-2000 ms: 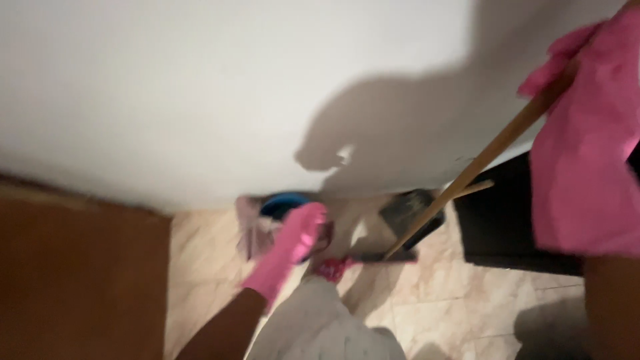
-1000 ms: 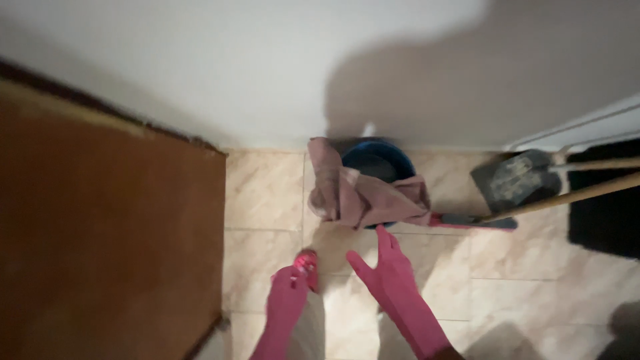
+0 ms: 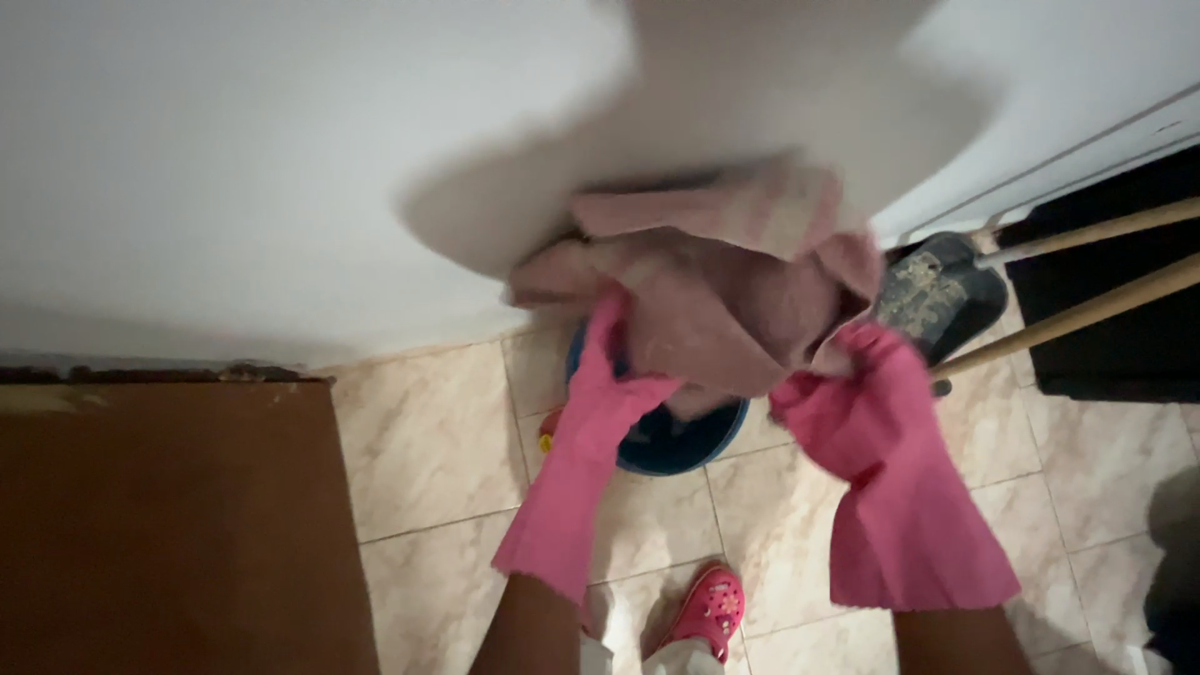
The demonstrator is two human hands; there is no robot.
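A bunched pink cloth (image 3: 703, 309) with paler patches is held up above a round blue bucket (image 3: 680, 445) on the tiled floor. My left hand (image 3: 609, 394), in a pink rubber glove, grips the cloth's lower left side, thumb and fingers spread around the folds. Gloved the same way, my right hand (image 3: 853, 403) pinches the cloth's lower right edge. The cloth hides much of the bucket's far side and some of my fingertips. Part of the bucket's dark interior shows below the cloth.
White wall (image 3: 234, 187) rises behind the bucket. A brown wooden panel (image 3: 169, 525) stands at left. At right are a dirty dark dustpan (image 3: 937, 291), a wooden handle (image 3: 1078, 314) and a black object (image 3: 1116, 281). A pink clog (image 3: 712, 605) is on my foot near the bucket.
One second ago the cloth lay draped over the bucket, with both hands off it. Now both hands hold it raised. Two seconds ago my right hand held a wooden handle.
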